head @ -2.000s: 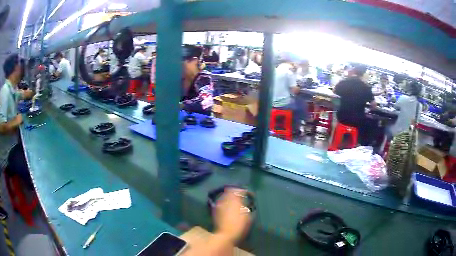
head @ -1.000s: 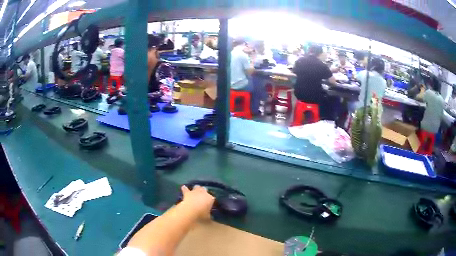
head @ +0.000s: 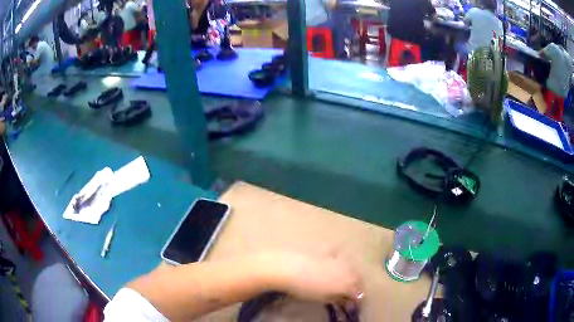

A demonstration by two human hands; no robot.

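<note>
My left hand [head: 327, 277] reaches in from the lower left over the tan cardboard sheet [head: 270, 217]. Its fingers are closed on a black headset [head: 257, 305] at the bottom edge; the grip is slightly blurred and the headset is partly cut off by the edge. My right hand is not in view. A solder reel with a green rim [head: 412, 250] stands on the cardboard, a strand rising from it. A slim metal-tipped tool [head: 433, 290] lies to its right.
A smartphone [head: 197, 231] lies left of the cardboard, with crumpled paper [head: 94, 198] and a pointed tool [head: 109, 241] farther left. Black discs [head: 503, 283] are piled right. An open headset [head: 462, 184] lies on the belt [head: 327, 154]. A green post [head: 182, 94] stands left of centre.
My left hand has brought the headset from the belt down over the cardboard at the bottom edge. The view has tilted down, showing more of the reel, phone and black discs.
</note>
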